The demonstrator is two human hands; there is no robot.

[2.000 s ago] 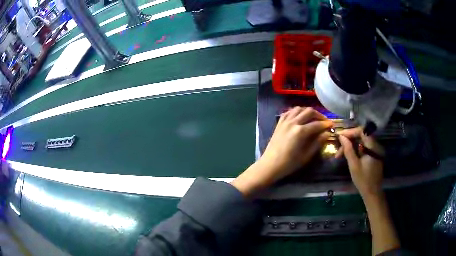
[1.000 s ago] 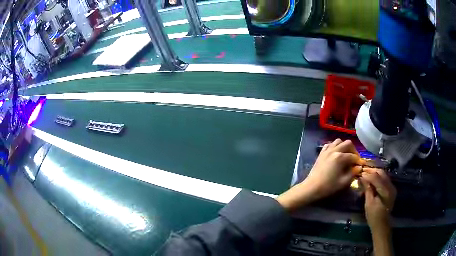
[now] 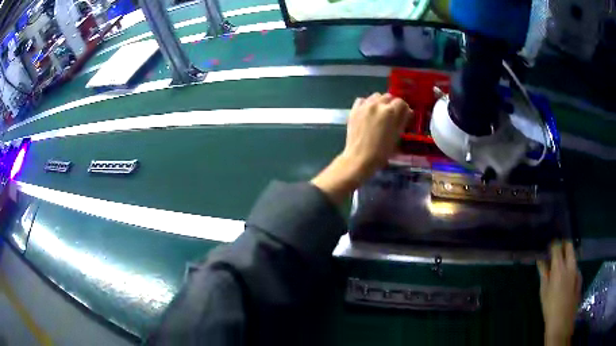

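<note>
A bar housing [image 3: 483, 188] with a row of round holes lies on the dark base plate [image 3: 398, 219] under the microscope's white head [image 3: 456, 132]. My left hand [image 3: 379, 128] is over the left side of the red parts bin [image 3: 422, 101], fingers curled down; whether it holds anything is hidden. My right hand [image 3: 560, 287] is low at the right, off the plate's front right corner, fingers extended forward; nothing is seen in it. A second bar housing [image 3: 413, 295] lies on the green surface in front of the plate.
Two more bars [image 3: 113, 166] lie on the green belt [image 3: 229, 162] at the left. Small dark parts [image 3: 438, 265] sit at the plate's front edge. A monitor [image 3: 365, 12] stands behind. A shiny clear bag [image 3: 601, 297] is at the far right. A metal post [image 3: 165, 40] rises behind the belt.
Both hands have left the bar under the microscope, which now lies uncovered. My left hand moved up to the red bin, my right hand back toward the lower right.
</note>
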